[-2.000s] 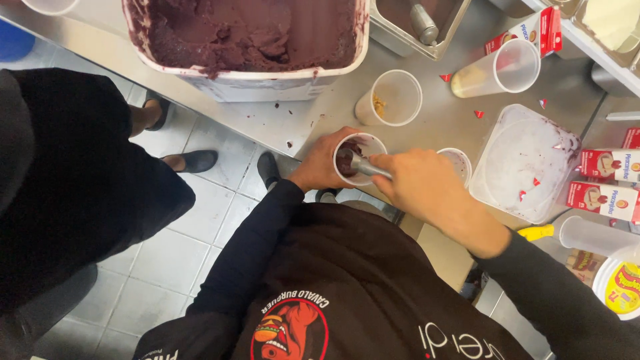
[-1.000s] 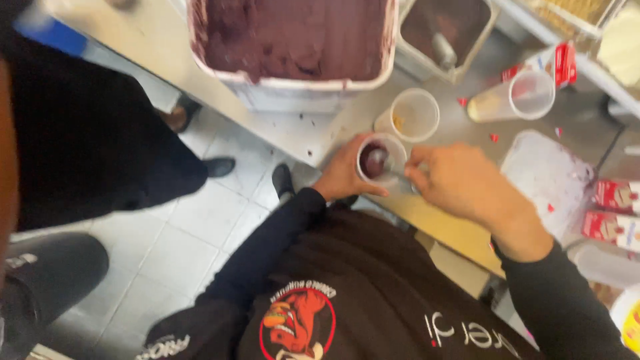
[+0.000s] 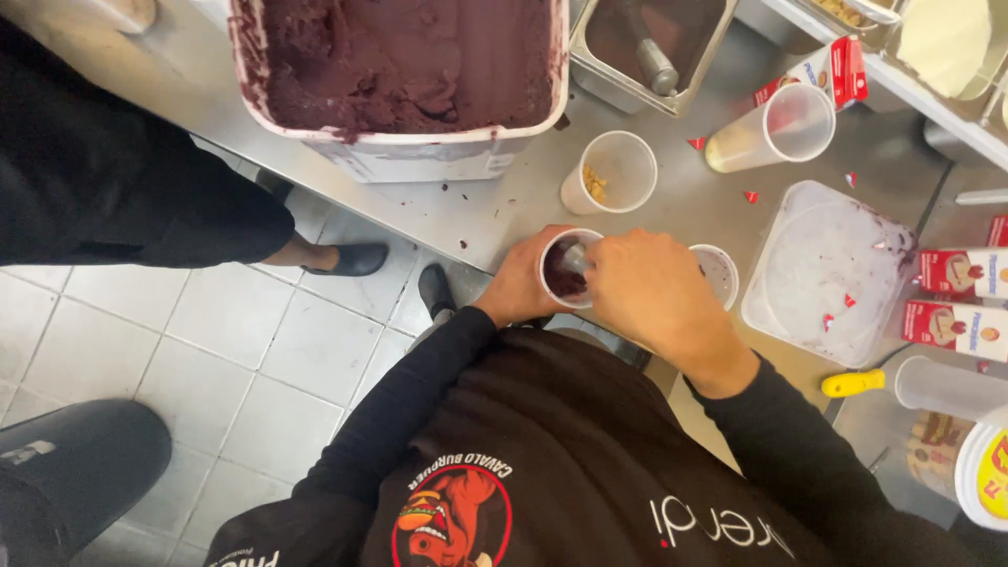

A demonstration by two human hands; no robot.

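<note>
My left hand is wrapped around a clear plastic cup at the counter's edge; dark purple açaí-like paste lies inside it. Fingers of my right hand are closed on a metal spoon or scoop whose end is down in that cup; its handle is hidden by the hand. Just beyond stands a clear cup with yellowish crumbs at its bottom. Another cup shows partly behind my right hand. A large tub of the purple paste is at the upper left of the cups.
A steel pan holds brown paste and a metal utensil. To the right are a tilted cup, a smeared plastic lid, red-and-white cartons and a yellow handle. A person in dark clothes stands at the left.
My right hand has shifted over the cup, with the utensil staying inside it and now more covered by the fingers. The left hand keeps its hold. The view has moved somewhat.
</note>
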